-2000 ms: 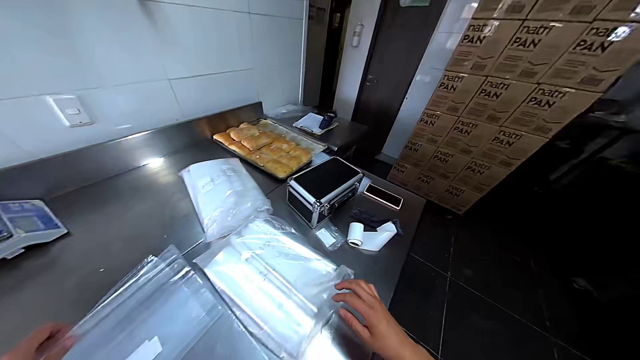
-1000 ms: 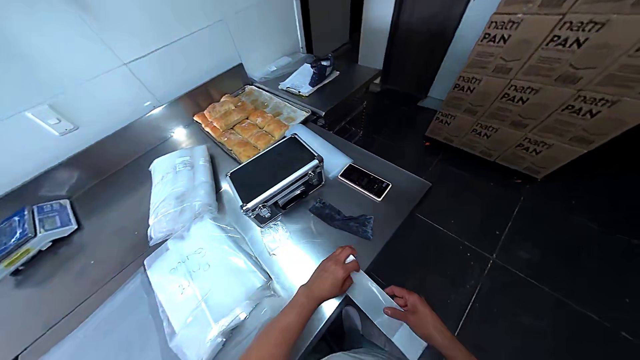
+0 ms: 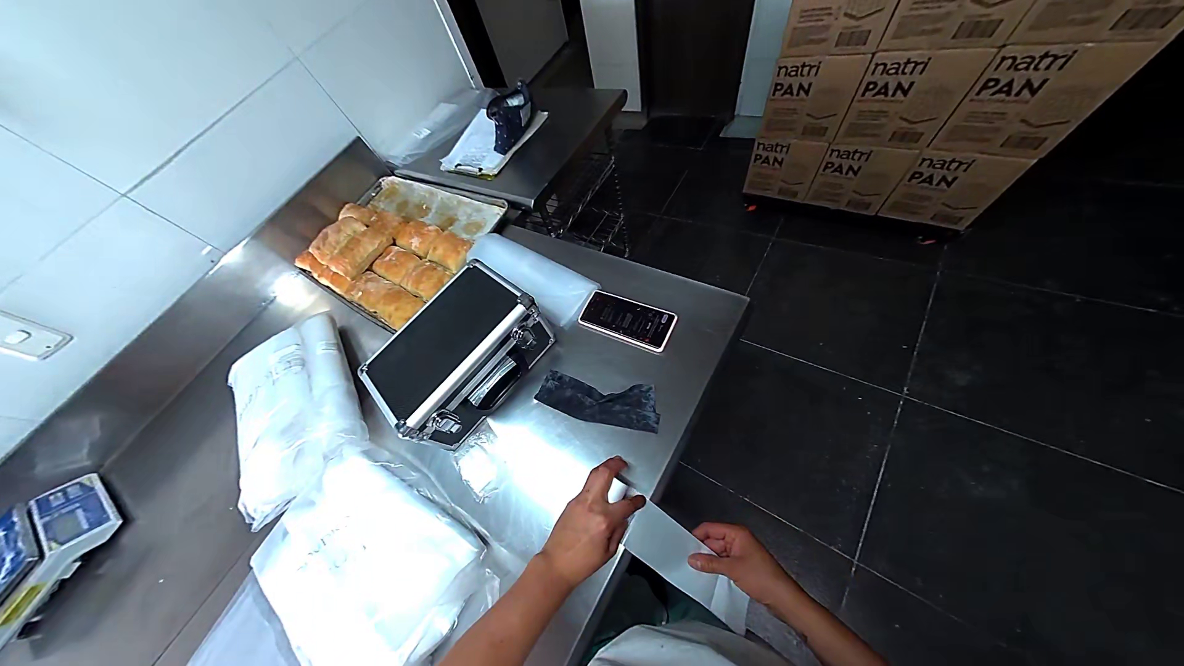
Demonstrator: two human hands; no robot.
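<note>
My left hand [image 3: 592, 523] is closed around the small white roll at the counter's front edge, part of it hidden by the fingers. From the roll a white strip [image 3: 671, 552] runs down to the right, and my right hand [image 3: 740, 560] pinches its edge between thumb and fingers. Beyond my hands lie a dark crumpled cloth [image 3: 601, 402] and a phone [image 3: 628, 320]. A black hard case with metal edges [image 3: 449, 347] stands shut on the counter, with a small clear plastic packet [image 3: 479, 462] before it. Packs of clear plastic bags [image 3: 370, 555] lie left of my hands.
Behind the case are a tray of baked bread [image 3: 388, 259] and a rolled plastic sheet [image 3: 532, 273]. A scale [image 3: 69, 527] sits at far left. A side table [image 3: 578, 139] holds a clipboard [image 3: 495, 139]. Stacked cardboard boxes [image 3: 911, 102] stand on the right.
Two seconds ago the roll lay by the case and my hands were at the plastic bags. Now both hands are on the roll and its strip. The view has shifted.
</note>
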